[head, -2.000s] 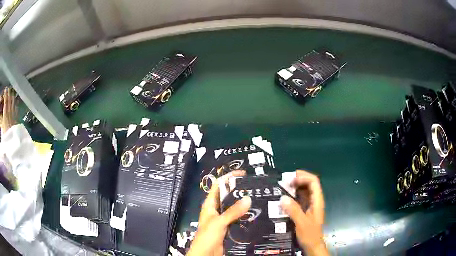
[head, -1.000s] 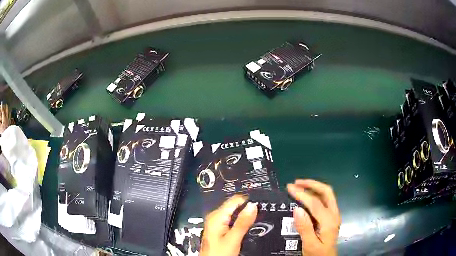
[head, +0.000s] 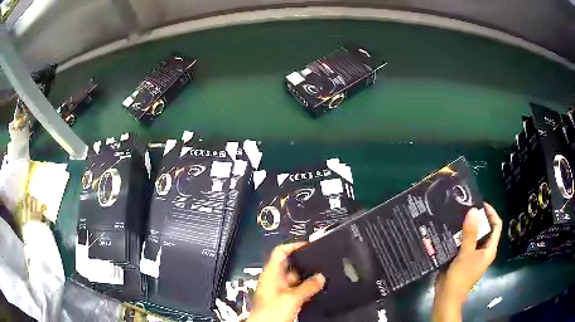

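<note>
A black printed carton [head: 403, 233] with thickness is held tilted between my hands, its right end higher. My left hand [head: 287, 283] grips its lower left end. My right hand [head: 470, 258] grips its right end, over a white label area. Below and behind it lies a stack of flat carton blanks [head: 302, 195] with white tabs at the top. Two more stacks of blanks stand to the left, one in the middle left [head: 189, 233] and one at the far left [head: 107, 207].
Three black cartons lie on the green belt, one at centre [head: 334, 78], one at left [head: 161, 87] and one farther left [head: 77, 104]. Formed cartons [head: 542, 182] are piled at far right. Another worker's arm and a yellow sheet [head: 47, 185] show at left.
The carton in my hands has turned from upright to slanting and my right hand has moved right and up. The belt cartons have shifted left. The neighbouring worker's arm has moved, and a dark item shows there.
</note>
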